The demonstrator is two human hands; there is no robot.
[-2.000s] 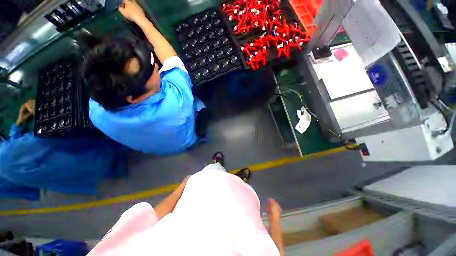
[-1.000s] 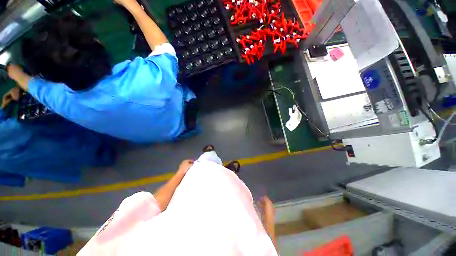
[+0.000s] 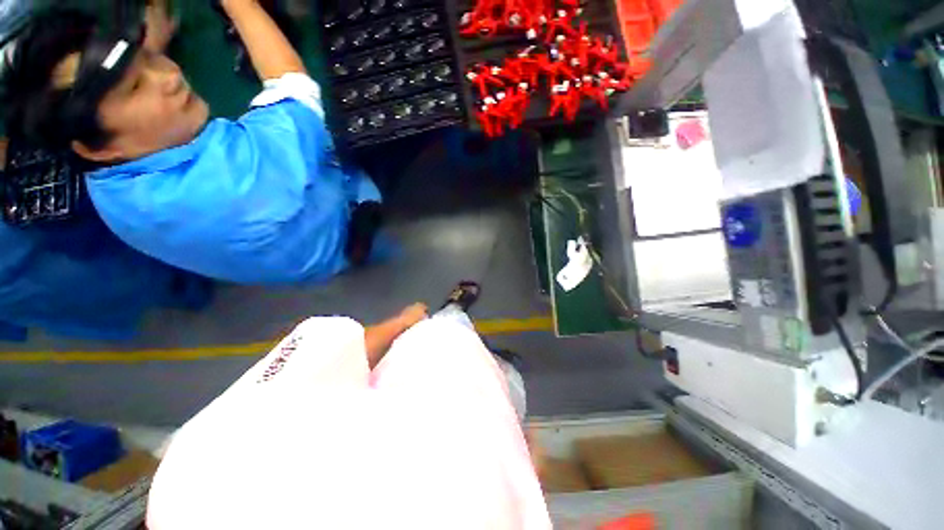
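My left hand is small at the left edge of my pale shirt. It hangs low over the floor, and its fingers are too unclear to tell open from closed. My right hand cannot be made out beside the shirt. On the green-topped bench ahead, a black divided tray holds rows of dark, shiny units. Beside it, a heap of red pieces with pale tips fills dark trays. Neither hand touches these.
A person in blue is at the bench, ahead left. A white machine stands at right beside a green board. A yellow line crosses the grey floor. Low right is a grey bin with tan cardboard; low left, a blue box.
The view has shifted, with the white machine now larger and nearer. The person in blue has turned their head. My right hand, visible earlier, no longer shows clearly. My feet have changed position.
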